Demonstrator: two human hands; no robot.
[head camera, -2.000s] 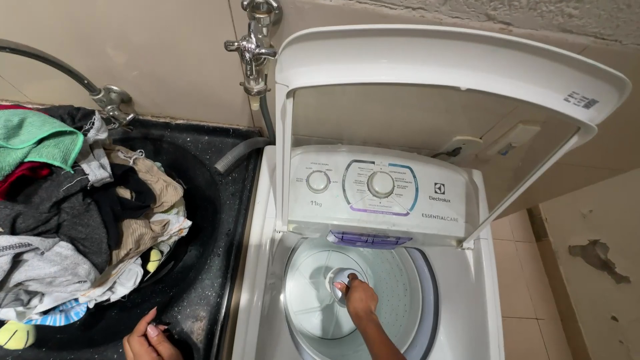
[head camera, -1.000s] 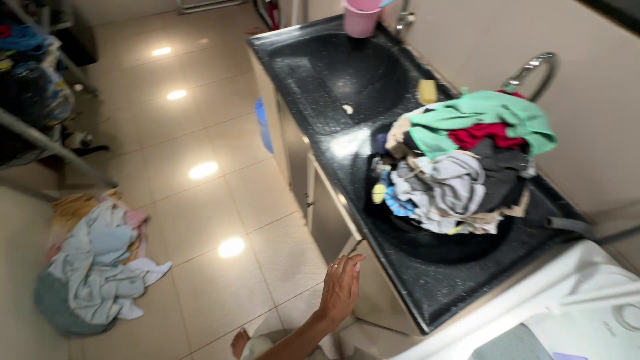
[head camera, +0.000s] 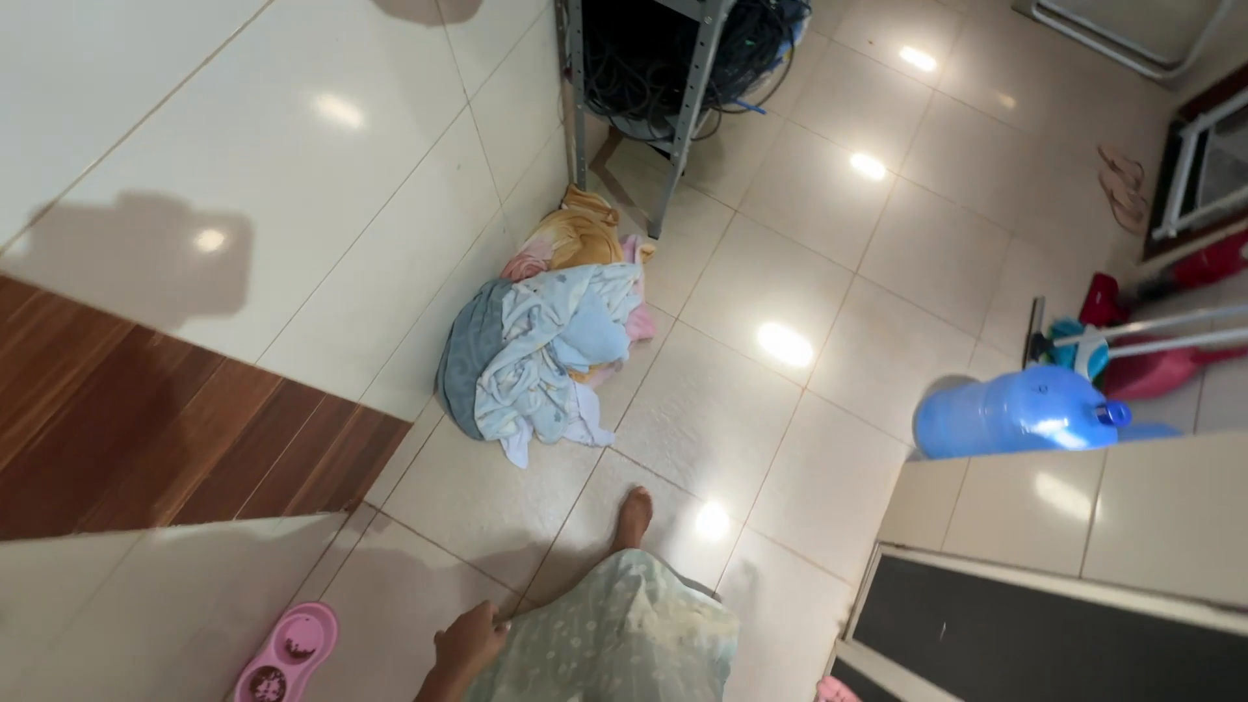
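My left hand (head camera: 472, 639) hangs at the bottom, left of the patterned light green garment I wear; its fingers are curled near the cloth, and I cannot tell whether they grip it. At the bottom right edge only a small bit of fingers, seemingly my right hand (head camera: 835, 690), shows. A pile of clothes (head camera: 561, 341) lies on the tiled floor against the wall, ahead of my bare foot (head camera: 634, 517). It has light blue, grey-blue, mustard and pink cloth. Neither hand touches the pile.
A pink double pet bowl (head camera: 302, 639) is at lower left. A metal shelf (head camera: 682, 117) holds dark cables (head camera: 643, 73). To the right lie a blue water jug (head camera: 1014, 414), a red dustpan (head camera: 1150, 369) and flip-flops (head camera: 1123, 190). A dark-panelled cabinet (head camera: 1043, 624) stands at lower right.
The view has swung from the washing machine past the sink to the floor. Two seconds ago one hand was inside the washer tub; now both hands are away from it.
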